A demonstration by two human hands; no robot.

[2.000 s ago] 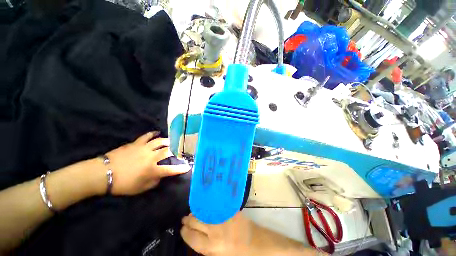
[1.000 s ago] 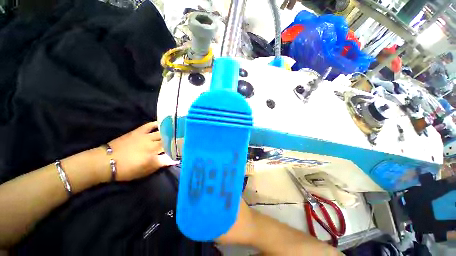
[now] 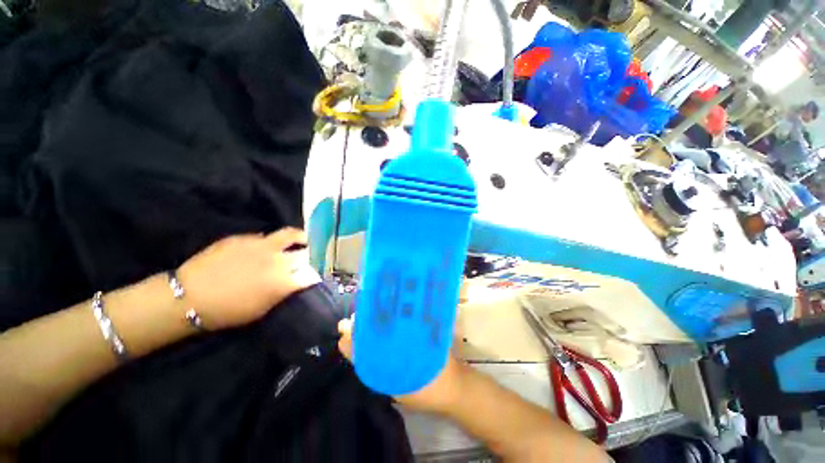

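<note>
The black garment (image 3: 136,172) covers the left side and hangs down at the front. My left hand (image 3: 242,278) lies on it, its fingertips beside the left end of the white and teal sewing machine (image 3: 561,240). Whether its fingers grip the cloth is not clear. My right hand (image 3: 432,384) is mostly hidden behind the blue machine lamp (image 3: 412,280); a fingertip shows left of the lamp, near the cloth, and its grip is hidden. The needle area is also mostly covered by the lamp.
Red-handled scissors (image 3: 588,389) lie on the machine bed at the right. A blue plastic bag (image 3: 592,81) is behind the machine. A yellow band (image 3: 357,107) loops round the post on top. A black and blue control box (image 3: 782,366) is at the far right.
My right hand has moved up behind the lamp, towards the needle end. My left hand has shifted slightly on the garment, with its fingers more bent. The camera view has shifted a little.
</note>
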